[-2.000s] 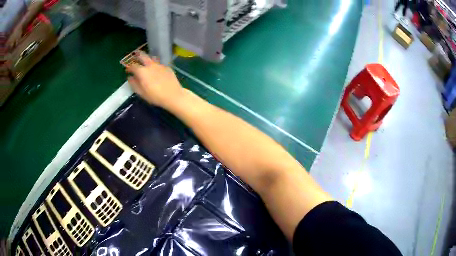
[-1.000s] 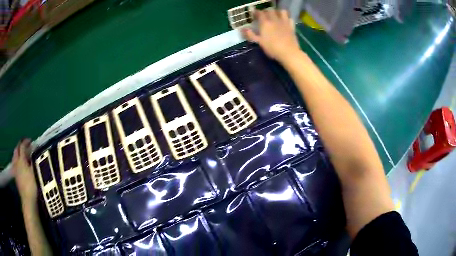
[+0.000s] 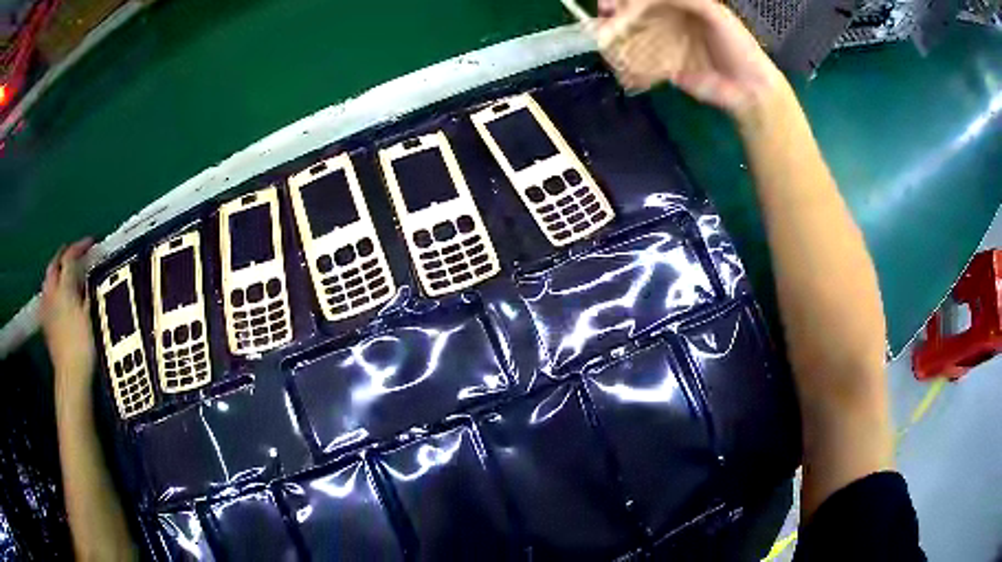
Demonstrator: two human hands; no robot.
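Note:
A glossy black blister tray (image 3: 440, 379) fills the middle of the view. Its top row holds several cream phone front covers (image 3: 442, 225), one per pocket, with dark tray showing through their openings. The top right corner of the row has no cover in it. The three sideways pockets and the bottom row pockets hold none. My right hand (image 3: 687, 49) is raised over the tray's top right corner and holds a blurred cream cover (image 3: 626, 44), partly cut off by the frame's top edge. My left hand (image 3: 68, 296) is at the tray's left edge; its grip there is unclear.
A long white strip (image 3: 363, 115) runs behind the tray on the green surface (image 3: 286, 66). A grey perforated machine part (image 3: 808, 22) stands at the upper right. A red stool (image 3: 967, 318) is on the floor at the right. Shiny black plastic (image 3: 28, 472) lies at lower left.
My right hand has come from beyond the white strip to the tray's top right corner, bringing the cover. My left hand has come into view at the tray's left edge. The camera view has shifted.

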